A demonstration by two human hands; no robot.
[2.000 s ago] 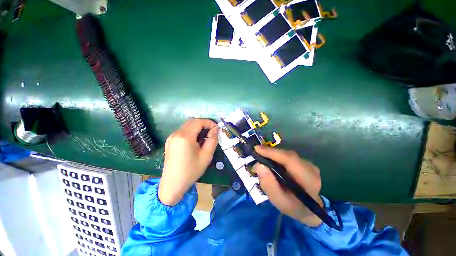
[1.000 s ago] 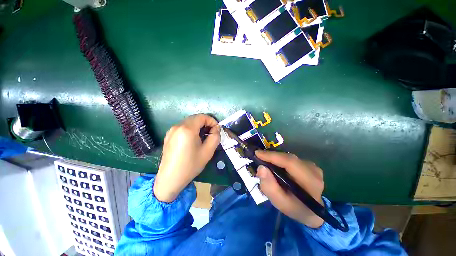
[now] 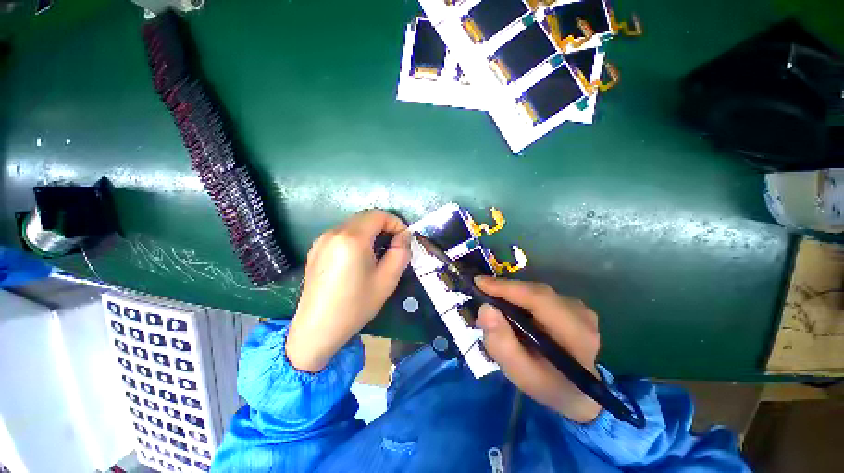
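A white carrier strip (image 3: 468, 333) with dark LCD modules (image 3: 447, 231) lies slanted on the green bench. Orange flex tails (image 3: 487, 221) project to its right. My right hand (image 3: 541, 342) grips a black soldering iron (image 3: 557, 355) like a pen. Its tip reaches the left edge of the upper module, close to my left fingertips. My left hand (image 3: 350, 277) pinches a tiny dark component (image 3: 381, 242), mostly hidden by the fingers. Whether the tip touches it is too small to tell. Grey round discs (image 3: 411, 304) lie left of the strip.
A long ridged row of stacked components (image 3: 217, 157) lies left. More screen strips (image 3: 515, 140) overlap at the top. A solder reel on a black holder (image 3: 57, 230) stands far left, above a foam tray (image 3: 153, 369). A black fan housing (image 3: 763, 97) and tan board (image 3: 810, 314) are right.
The iron tip has shifted slightly down and right from its position two seconds ago. Both hands keep nearly the same grip and place. The whole view has shifted slightly.
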